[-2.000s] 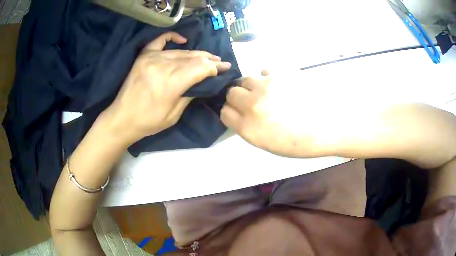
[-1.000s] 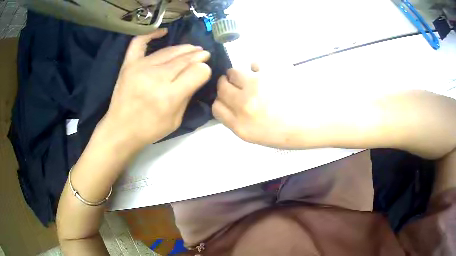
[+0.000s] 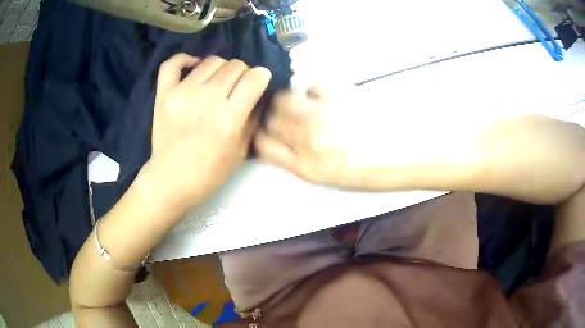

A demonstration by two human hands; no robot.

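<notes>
A dark navy garment (image 3: 106, 83) lies in a large heap left of and below the sewing machine's needle area. My left hand (image 3: 205, 118) lies over the cloth, its fingers curled in on a fold of it. My right hand (image 3: 298, 134) is blurred, close beside the left, with its fingers closed at the cloth's right edge. The cloth between the two hands is mostly hidden. The ribbed knob (image 3: 291, 29) and a bright blue part (image 3: 271, 24) are just beyond my fingertips; the presser foot is not clearly seen.
The machine head (image 3: 160, 14) is at top left. Blue-handled snips (image 3: 539, 32) lie at upper right on the white table (image 3: 410, 109). A white piece (image 3: 104, 168) shows beside the cloth near my left wrist. The wearer's lap (image 3: 417, 237) is below the table edge.
The cloth edge between my hands has been drawn back toward the left and gathered in. My right hand has moved slightly left. My left fingers have curled in. More of the white piece shows.
</notes>
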